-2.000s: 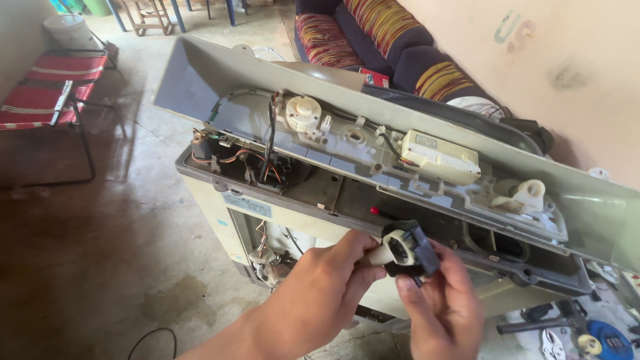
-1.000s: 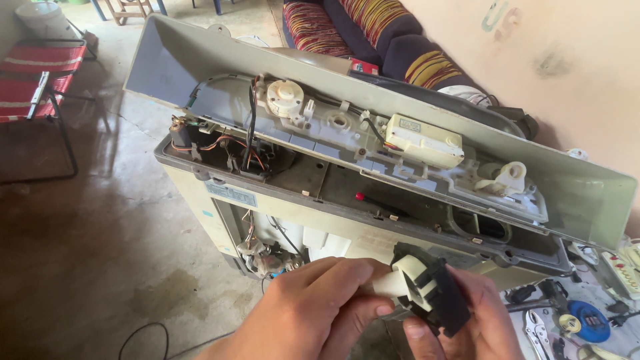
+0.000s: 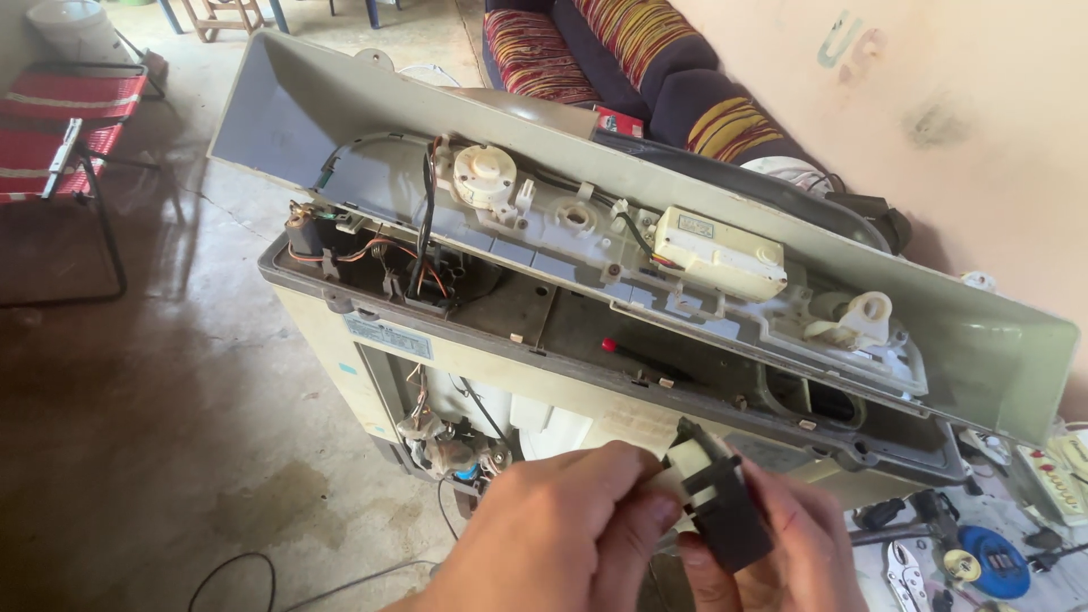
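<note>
My left hand pinches a white plastic piece that sits in a black plastic part. My right hand grips the black part from the right side. Both are held together in front of a twin-tub washing machine's cabinet. Its control panel housing is tipped up, with its inside showing a round white timer, a rectangular white box with wires and a white bracket. A red-tipped tool lies in the dark top recess.
Wires show in the side opening of the cabinet. At the lower right, locking pliers and a blue round item lie among other tools. A black cable runs over the floor. A red folding chair stands left; a sofa is behind.
The black part has turned between my hands and now stands more upright, its flat black side showing. My hands stay on both pieces.
</note>
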